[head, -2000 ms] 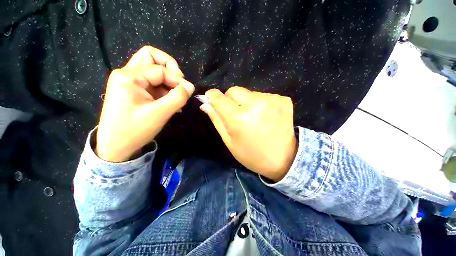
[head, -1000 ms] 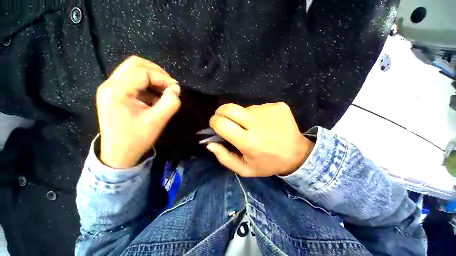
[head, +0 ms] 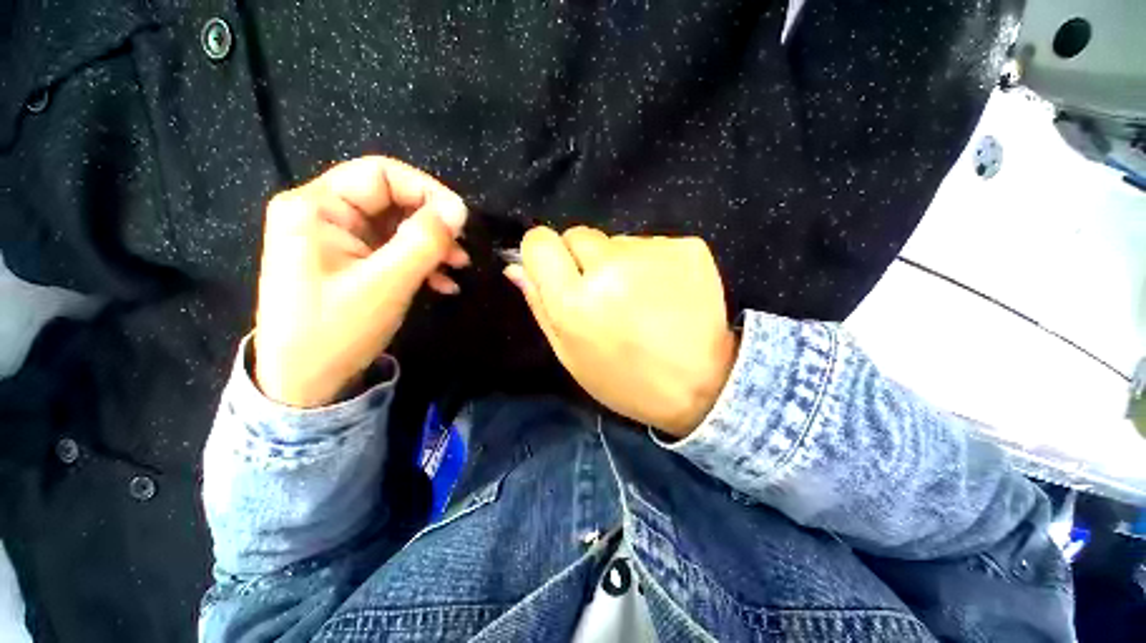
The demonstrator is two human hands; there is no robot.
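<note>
The black jacket (head: pixel 603 113) with light flecks lies spread in front of me, with a button (head: pixel 218 39) at the upper left. My left hand (head: pixel 352 276) is on the left, thumb and forefinger pinched at the jacket's dark edge; a thread between them is too fine to make out. My right hand (head: pixel 628 320) is just to the right, closed around the thread snips (head: pixel 510 256). Only the pale blade tips show at its fingertips, pointing at my left fingertips across a small gap. The rest of the snips is hidden in the palm.
The white machine bed (head: pixel 968 314) with a dark seam line is at the right. The grey-white machine head (head: pixel 1081 75) with a dark round hole is at the upper right. More black cloth with buttons (head: pixel 142 487) lies at the lower left.
Since one second ago my right hand has moved up towards my left fingertips, and the snips' blades, spread apart before, show less. My left hand has shifted slightly right.
</note>
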